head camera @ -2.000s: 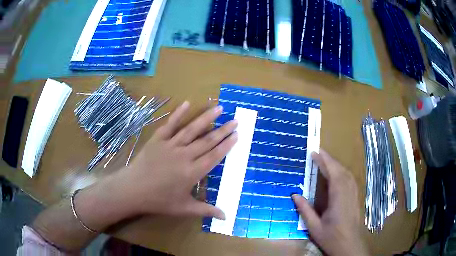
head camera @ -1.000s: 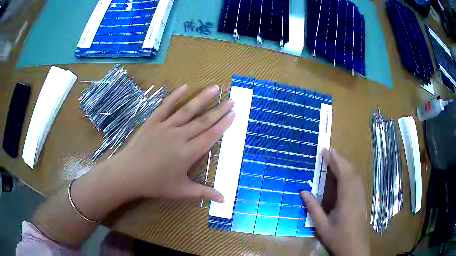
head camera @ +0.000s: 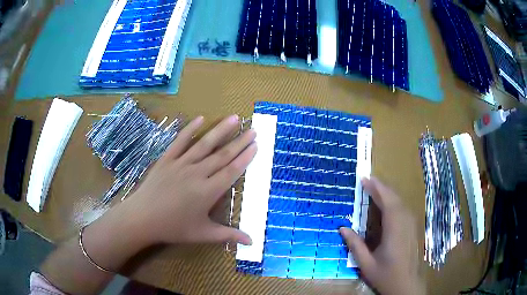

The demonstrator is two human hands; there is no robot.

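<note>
A bright blue solar cell string [head camera: 312, 196] with pale lines lies flat before me. A white strip [head camera: 257, 190] lies along its left edge and a narrower white strip [head camera: 362, 167] along its right edge. My left hand [head camera: 193, 178] is spread flat, its fingertips and thumb on the left strip. It hides part of the left edge, where thin silver ribbon shows. My right hand [head camera: 387, 236] has thumb and index finger apart, touching the right strip near its lower part. The fingers below are partly hidden.
Loose cut ribbons [head camera: 130, 141] and white strips [head camera: 53, 150] lie left, beside a black bar [head camera: 18, 158]. A ribbon bundle [head camera: 440, 201], white strips [head camera: 469, 184] and a white bottle [head camera: 491, 122] are right. A finished stack [head camera: 136, 43] and dark cell stacks [head camera: 373, 43] lie behind.
The left white strip has moved left from across the cells to the panel's left edge, with my left hand. My right hand has stayed at the right strip. The camera view has shifted slightly.
</note>
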